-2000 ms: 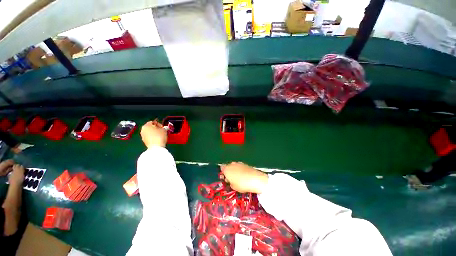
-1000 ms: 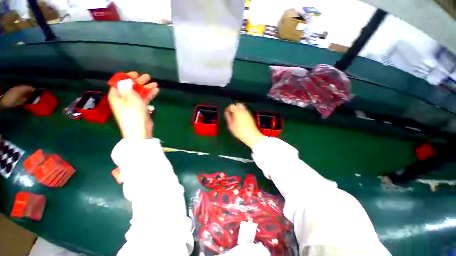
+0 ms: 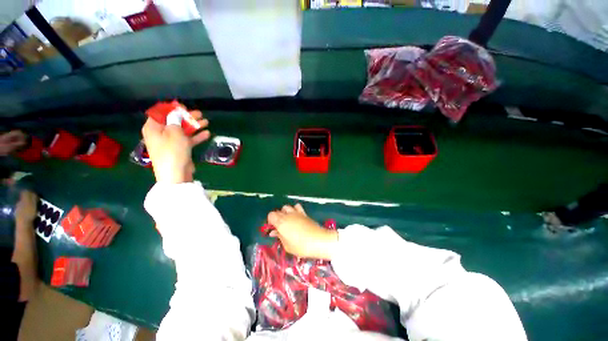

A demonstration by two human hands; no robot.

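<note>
My left hand point(image 3: 170, 148) is raised over the belt, holding a red leaflet packet point(image 3: 162, 112) with a white part showing. My right hand point(image 3: 300, 232) is at the mouth of the clear accessory bag point(image 3: 283, 293), fingers curled over red loops point(image 3: 267, 229); whether they grip one is hidden. Two open red boxes with black insides stand on the belt, one ahead of my right hand point(image 3: 313, 163) and one further right point(image 3: 411, 160). A clear-lidded case point(image 3: 223, 151) lies right of my left hand. Another case point(image 3: 140, 154) is partly hidden by that hand.
More red boxes point(image 3: 100, 152) stand at left. Leaflet stacks point(image 3: 92, 228) lie on the bench beside a dotted sticker sheet point(image 3: 49, 220) and a neighbour's arm point(image 3: 25, 233). Two red bags point(image 3: 453, 76) lie behind the belt; a white sheet point(image 3: 257, 53) hangs above. A carton point(image 3: 57, 316) is lower left.
My left hand has left the box and now holds the red packet up. My right hand went from the bag to the belt boxes and back. The boxes appear further right.
</note>
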